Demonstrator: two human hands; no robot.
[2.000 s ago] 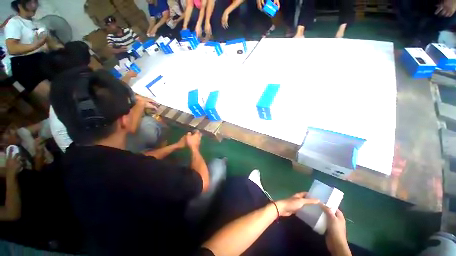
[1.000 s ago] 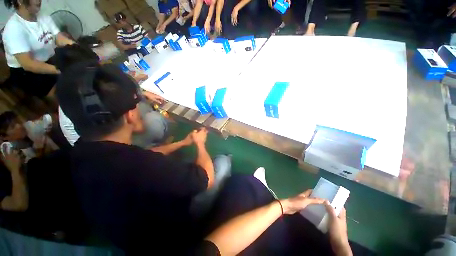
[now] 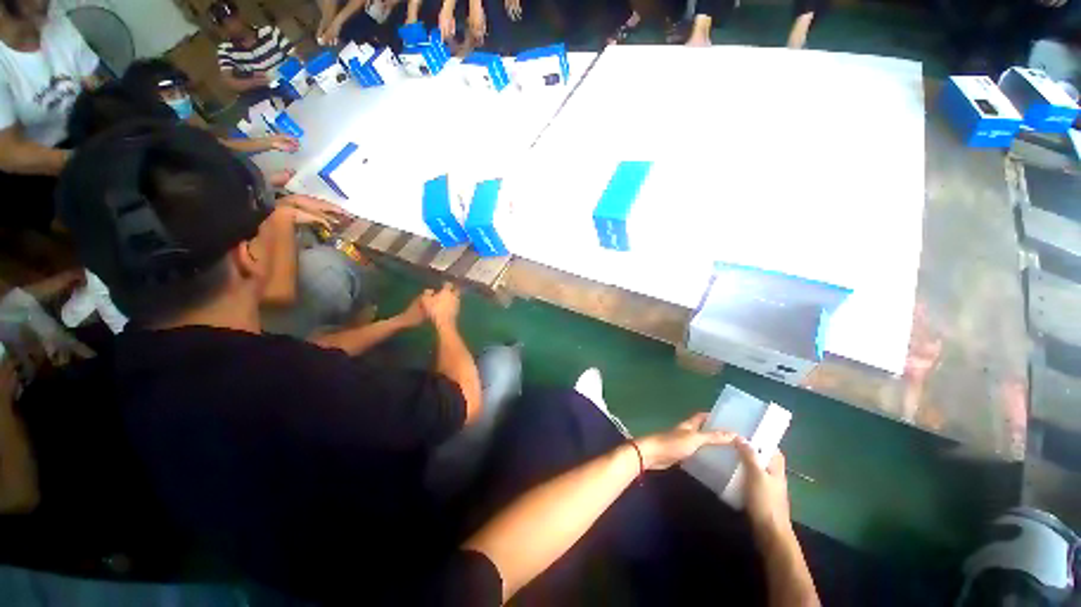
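A pale grey-white inner box (image 3: pixel 736 415) is held over my lap, with a white end panel at its right. My left hand (image 3: pixel 678 443) grips its left side. My right hand (image 3: pixel 762 472) grips its right side, with the fingers close to the other hand. An open retail box (image 3: pixel 765 314) lies at the table edge just beyond my hands, grey-white inside with a blue edge. I cannot tell what is inside the inner box.
A white board (image 3: pixel 759 142) lies on wooden pallets. A blue retail box (image 3: pixel 622 204) stands on it, with two more to the left and several at the far left. A person in black (image 3: pixel 261 451) sits close at my left. More boxes lie at the far right.
The view has shifted, so the table and boxes sit higher and further left. Both hands still hold the inner box in much the same way. The person standing at far left has moved lower.
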